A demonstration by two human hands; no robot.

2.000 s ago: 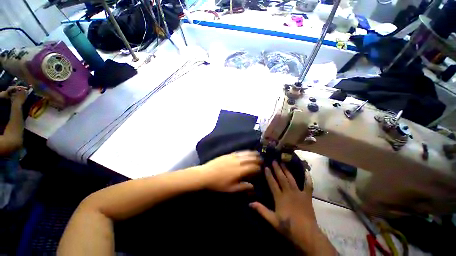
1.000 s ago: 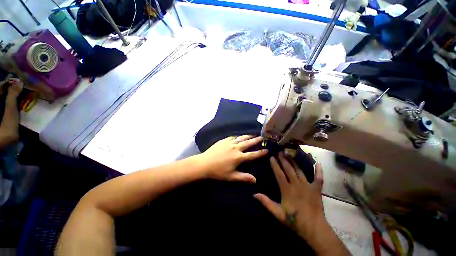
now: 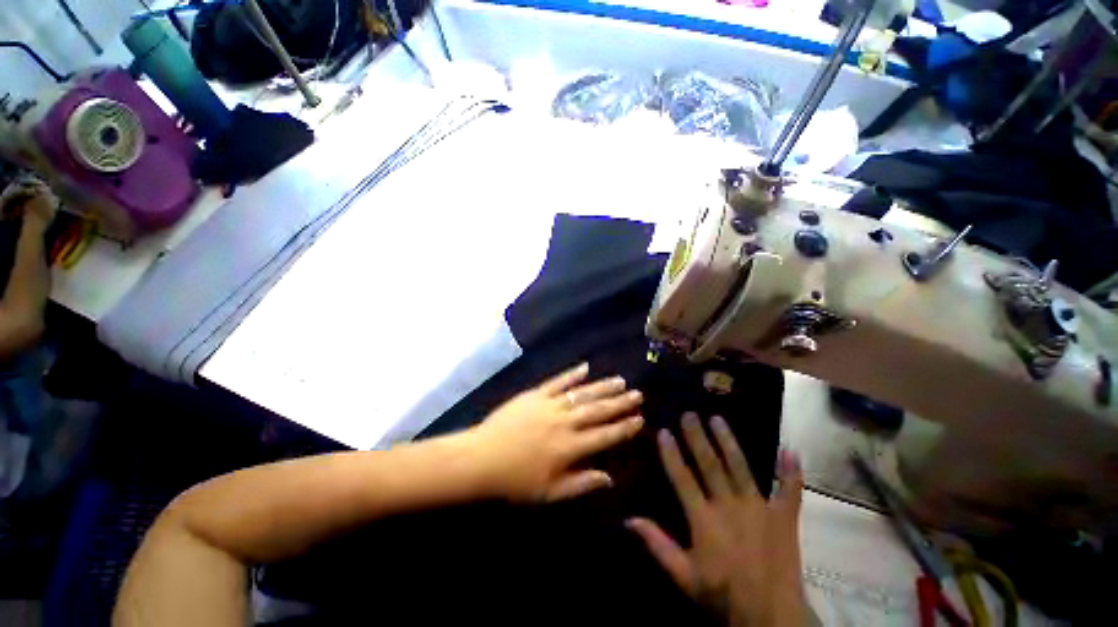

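Observation:
A large black garment panel (image 3: 589,276) lies under the machine's needle end and runs down over the table's front edge. My left hand (image 3: 546,441) lies flat on it, left of the needle, fingers spread. My right hand (image 3: 730,527) lies flat on it below the machine head, fingers spread. Neither hand grips the cloth. The cream sewing machine (image 3: 883,331) stands at right. Its presser foot (image 3: 656,353) is small and dark over the cloth; whether it is down cannot be told.
Scissors (image 3: 913,539) with red and yellow handles lie right of my right hand. Long pale grey layers (image 3: 245,263) with dark edge lines lie at left. A purple machine (image 3: 123,153) and another person's arm (image 3: 22,282) are at far left. A metal rod (image 3: 819,92) rises behind the machine.
The black panel now lies flatter and spreads farther up and left, its right edge straighter. Both hands have moved down, away from the needle. The view has shifted slightly.

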